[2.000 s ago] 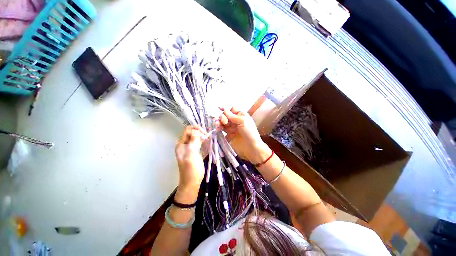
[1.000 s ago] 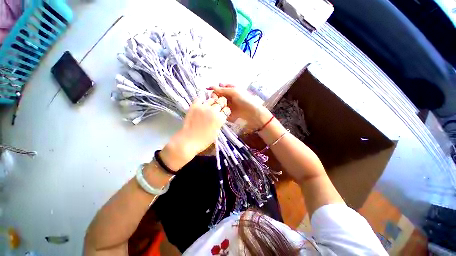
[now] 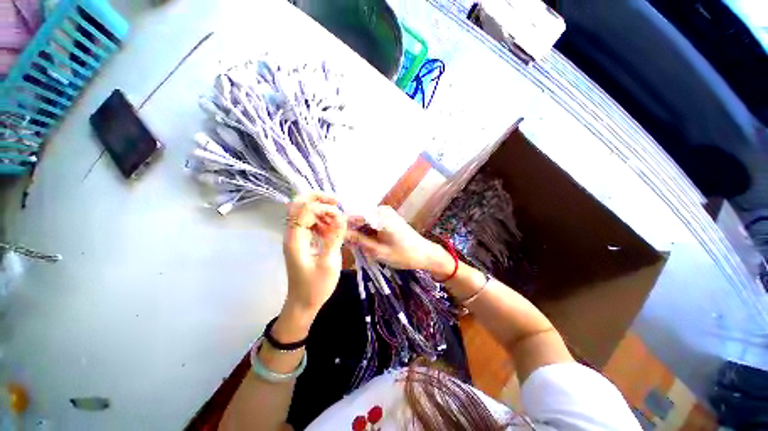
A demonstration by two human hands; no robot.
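A thick harness bundle (image 3: 286,126) lies with its white plug ends fanned out on the white table. Its dark reddish wire ends hang over my lap. My left hand (image 3: 315,240) is at the left side of the bundle's middle, fingers bent. My right hand (image 3: 392,240) is at the right side of the middle, fingers pinched at the bundle. The fingertips of both hands are close together. A tie at the middle cannot be made out.
An open cardboard box (image 3: 589,252) with more bundles (image 3: 484,219) inside stands at the right. A black phone (image 3: 125,135) and a blue basket (image 3: 63,71) are at the upper left. A dark green round container (image 3: 362,34) and a white box (image 3: 524,25) are at the top.
My left hand has drawn back from across the bundle to its left side, and its forearm is more upright. My right hand has moved down along the bundle.
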